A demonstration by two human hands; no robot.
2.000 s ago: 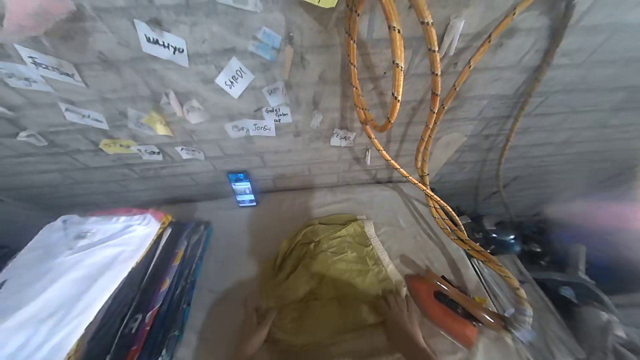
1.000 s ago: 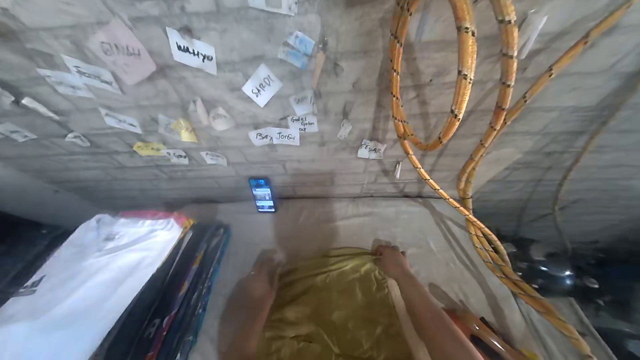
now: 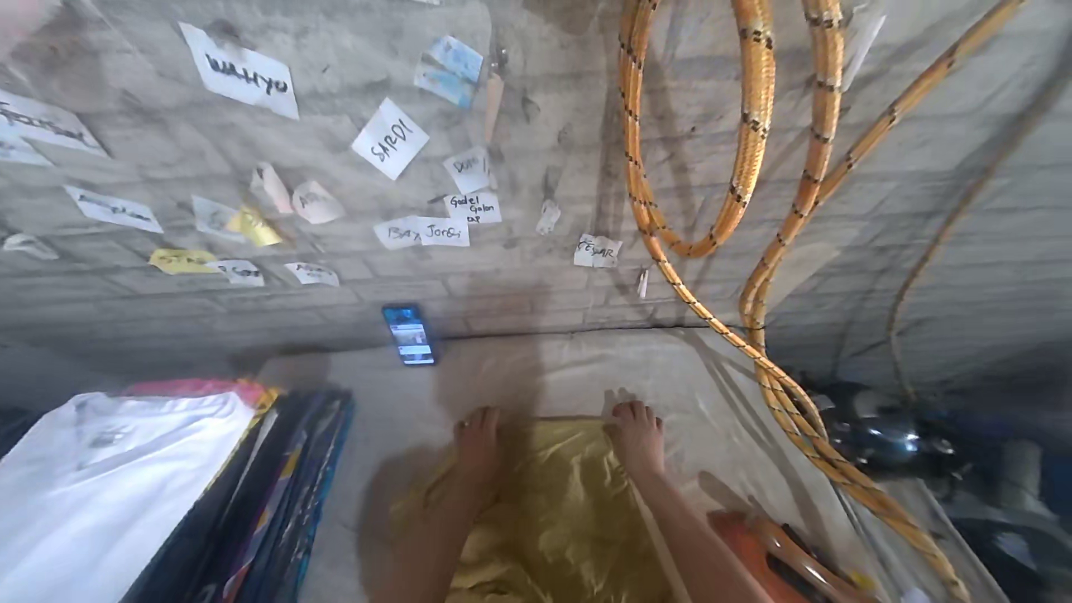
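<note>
A yellow-green satiny cloth garment (image 3: 578,502) lies on the cloth-covered table (image 3: 352,469), its far edge nearly straight. My left hand (image 3: 479,440) rests at its far left corner, fingers pointing away from me. At the far right corner, my right hand (image 3: 638,435) lies with its fingertips just past the edge. Whether either hand pinches the fabric is hidden. An orange clothes iron (image 3: 779,557) stands to the right of my right forearm.
Folded clothes (image 3: 126,469) are stacked at the left, a white shirt on top. A lit phone (image 3: 410,335) leans on the brick wall. An orange braided hose (image 3: 754,335) hangs at the right and runs past the iron. Paper notes with writing cover the wall.
Both hands have moved from the near sides of the garment to its far corners. The garment's far edge, rounded and bunched two seconds ago, now lies straighter.
</note>
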